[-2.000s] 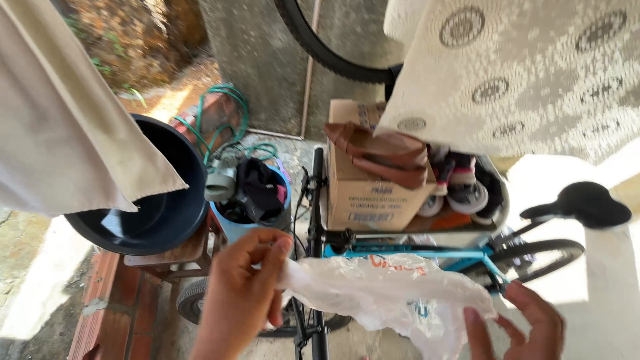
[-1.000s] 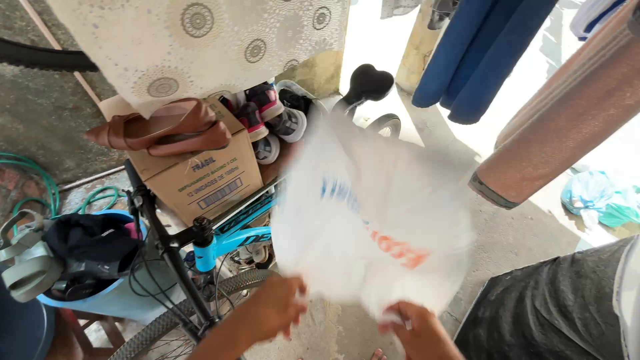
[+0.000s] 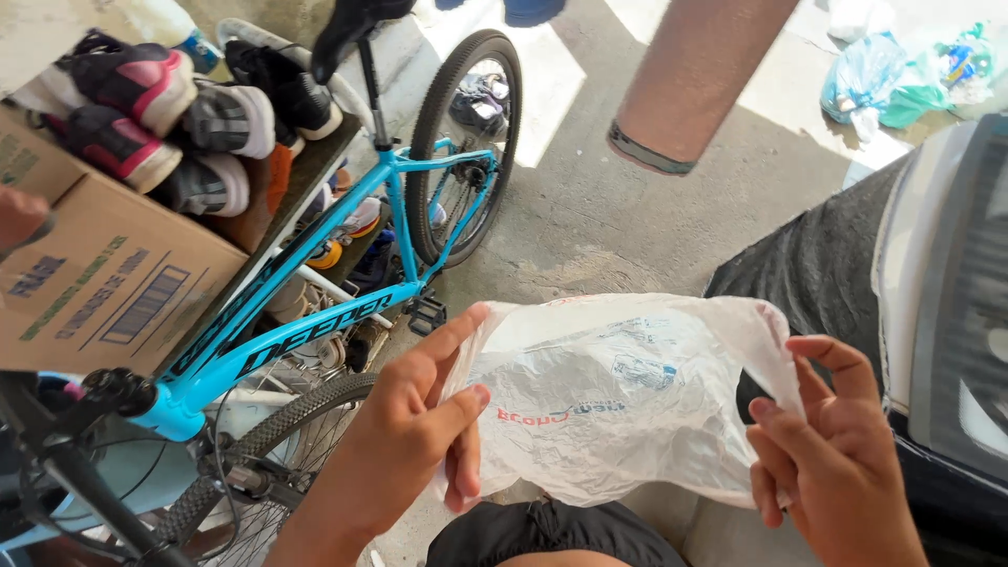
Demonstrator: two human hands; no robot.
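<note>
A crinkled white plastic carrier bag [image 3: 606, 402] with red and blue print is stretched sideways between my hands, low in the view. My left hand [image 3: 425, 417] pinches its left edge between thumb and fingers. On the other side my right hand [image 3: 823, 433] grips the right edge of the bag, fingers curled. The bag's mouth looks spread wide, and its inside surface shows. Below it are my dark shorts [image 3: 551, 535].
At left stands a blue bicycle [image 3: 315, 331], beside a cardboard box [image 3: 118, 276] and sneakers [image 3: 228, 118] on a rack. A dark cloth-covered object [image 3: 811, 260] stands right. A brown textile [image 3: 693, 79] hangs above the concrete floor [image 3: 583, 220]. Plastic bags [image 3: 874, 79] lie upper right.
The white bag, narrow and bunched two seconds ago, is now spread between my hands. It was blurred and billowing one second ago. The view has swung right.
</note>
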